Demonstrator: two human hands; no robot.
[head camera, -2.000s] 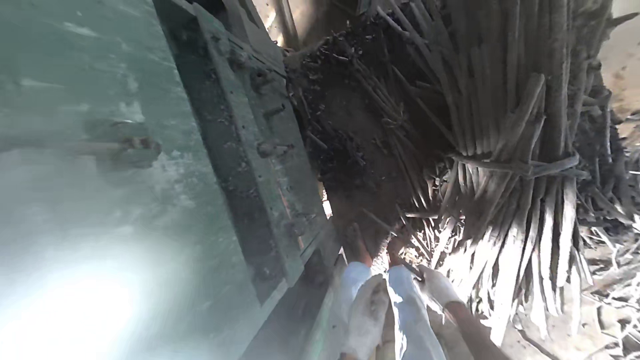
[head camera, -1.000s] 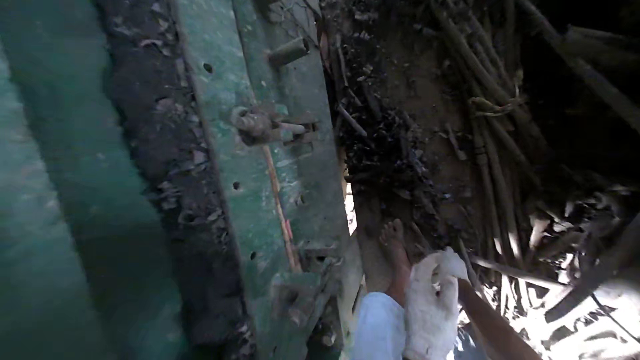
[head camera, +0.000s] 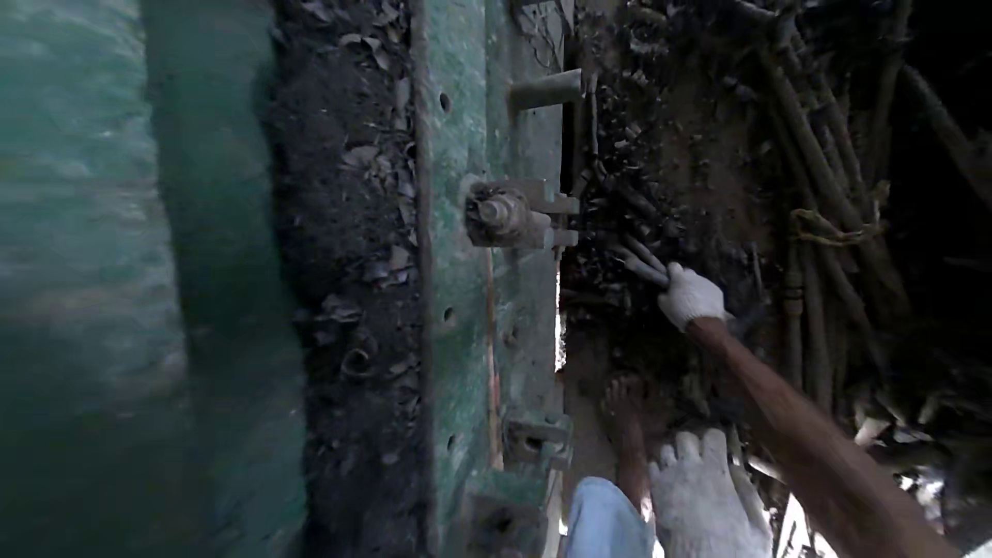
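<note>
My right hand (head camera: 692, 296), in a white knit work glove, reaches over the dark, littered ground beside a green metal machine frame (head camera: 457, 287). Its fingers are closed on thin stick-like pieces (head camera: 645, 262), whose far ends point up and left; their exact kind is unclear. At the bottom, near my knee, is my left hand (head camera: 705, 496) in a dirty white glove, back upward and fingers extended. Nothing shows in it, though its palm side is hidden. A bundle of sticks (head camera: 821, 256), bound with a yellowish tie (head camera: 837, 232), lies right of my right hand.
A clamp bolt (head camera: 500, 215) and a metal peg (head camera: 546, 89) project from the frame. Dark debris (head camera: 356, 232) with pale chips fills a channel at left. My bare foot (head camera: 624, 395) is on the ground beside the machine. Loose wood pieces lie at lower right.
My right hand has moved from near my knee up over the ground and now holds stick-like pieces. My left hand shows at the bottom. The view has shifted strongly since the earliest frame.
</note>
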